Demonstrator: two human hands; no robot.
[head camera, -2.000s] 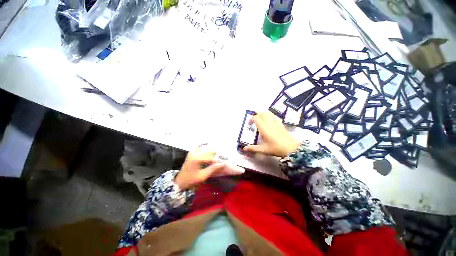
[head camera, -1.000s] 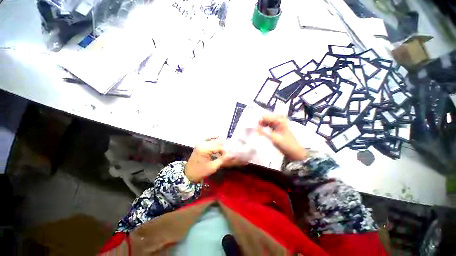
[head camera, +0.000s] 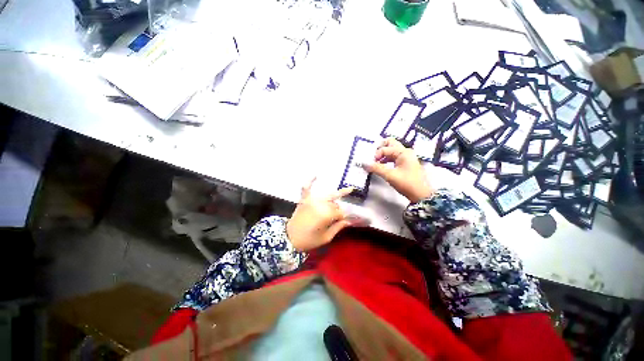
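Note:
A black tag (head camera: 348, 171) with a pale dotted border lies near the table's front edge. A white label (head camera: 362, 156) covers most of its middle. My right hand (head camera: 401, 169) pinches the label's right side with thumb and fingertips. My left hand (head camera: 318, 218) is at the lower left, with one finger reaching the tag's lower edge. Whether it holds the pale label sheet is unclear against the white table. A pile of labelled tags (head camera: 519, 194) lies at the right.
Flat white papers (head camera: 166, 77) lie at the left, with clear plastic (head camera: 88, 32) behind. Dark squiggly cords (head camera: 296, 53) lie beyond. A green ring (head camera: 404, 13) is at the top edge. A grey disc (head camera: 544, 225) sits below the pile, and a brown box (head camera: 618, 70) at the far right.
The pale sheet held between both hands a second ago no longer covers the tag. My right hand now has a label over the tag, and my left hand has lowered.

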